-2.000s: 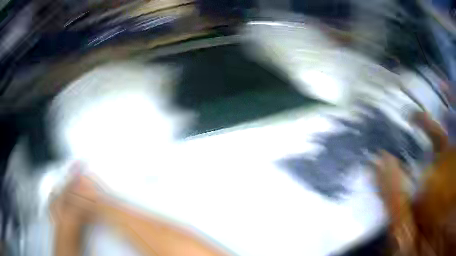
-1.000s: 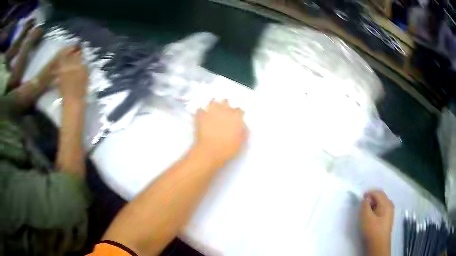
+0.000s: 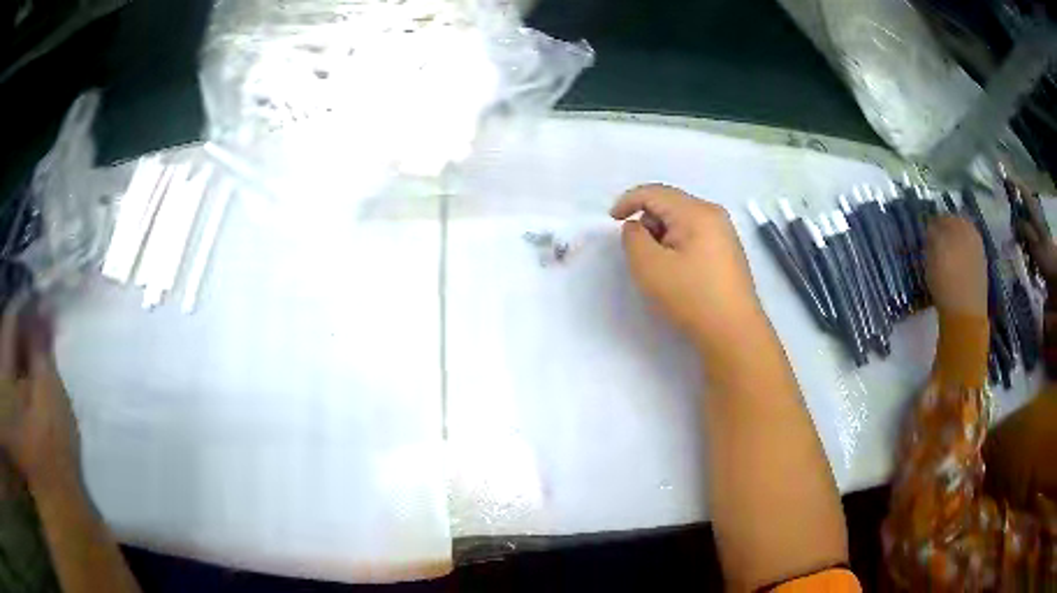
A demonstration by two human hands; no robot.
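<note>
Tiny grey metal parts (image 3: 547, 247) lie in a small loose pile on the white tabletop (image 3: 336, 405). My right hand (image 3: 684, 255) is just right of the pile, above the table, fingers curled and index and thumb near each other. Nothing shows clearly in it; its inside is mostly hidden. My left hand (image 3: 26, 400) is blurred at the far left edge and partly cut off; what it holds cannot be told. Slim white rods (image 3: 172, 232) lie side by side at the left.
A large shiny clear bag (image 3: 359, 104) lies at the back, against the dark green belt (image 3: 684, 58). Black tubes with white tips (image 3: 852, 272) lie in a row at right. Another person's hand (image 3: 956, 264) reaches among them. A crumpled clear bag (image 3: 67, 197) is at left.
The view has swung right, so the large bag sits further left. My left hand has gone from mid-view to the left edge. My right hand shows larger, beside the tiny parts.
</note>
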